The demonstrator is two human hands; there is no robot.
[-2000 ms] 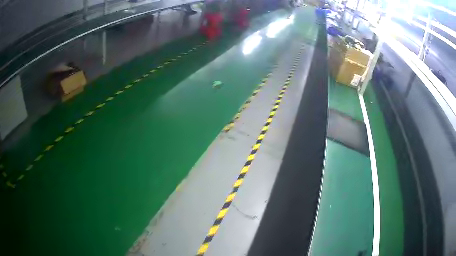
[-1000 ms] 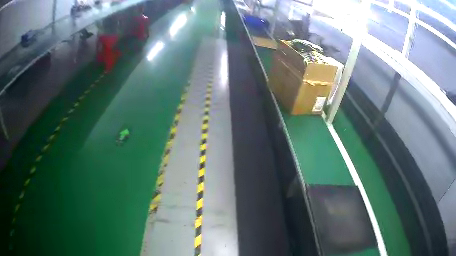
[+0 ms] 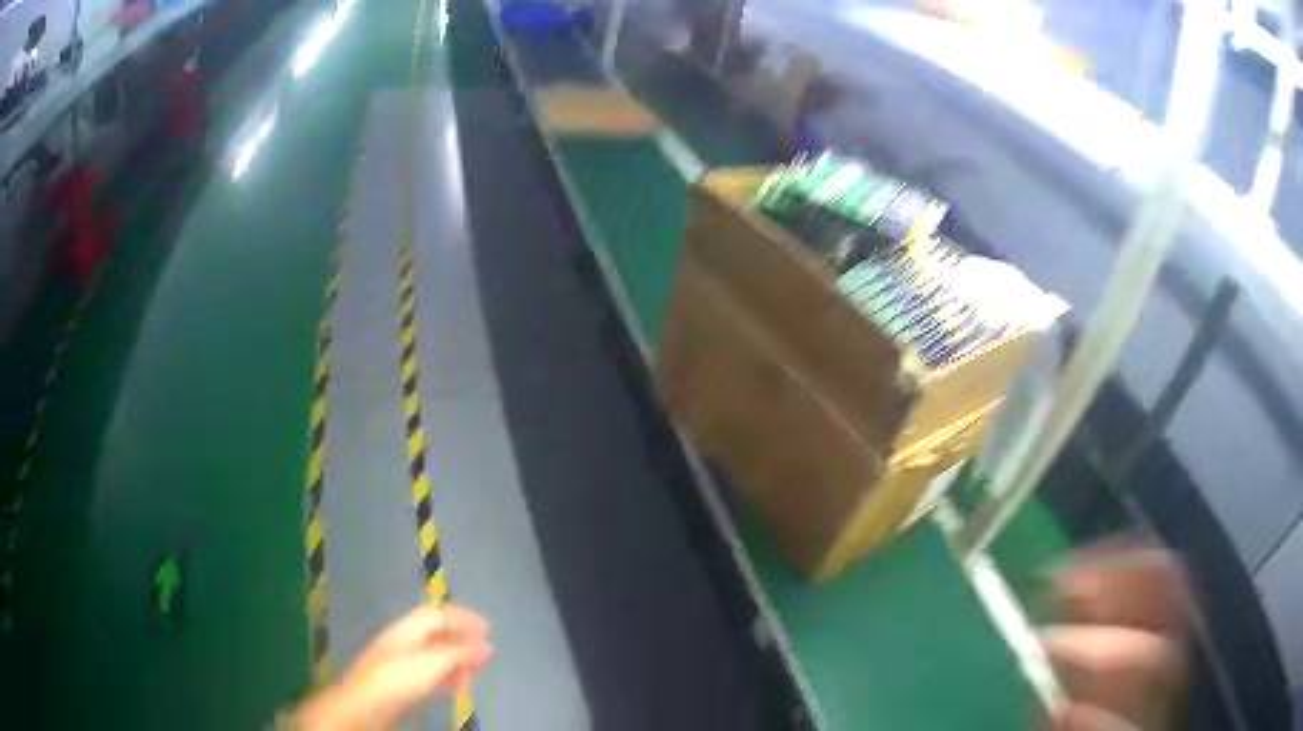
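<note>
A brown cardboard carton (image 3: 779, 386) stands open on the green bench at centre right. It is packed with upright green circuit boards (image 3: 836, 193) and rows with thin dark and whitish leads (image 3: 929, 303). A white crumpled sheet (image 3: 1012, 293) lies at its right edge. My left hand (image 3: 407, 664) is low at centre left, over the floor, with fingers curled; whether it holds anything is unclear. My right hand (image 3: 1122, 643) is at the lower right, near the bench edge, strongly blurred. Neither hand touches the carton.
The green bench (image 3: 886, 643) runs away ahead with white edging. A white metal post (image 3: 1100, 321) rises right of the carton. A flat brown piece (image 3: 593, 110) and a blue object (image 3: 540, 17) lie farther along. Yellow-black tape (image 3: 415, 429) marks the floor; red objects (image 3: 83, 214) stand far left.
The carton is much nearer and larger in view. The black mat on the bench has left the picture. Both hands have come into view at the bottom.
</note>
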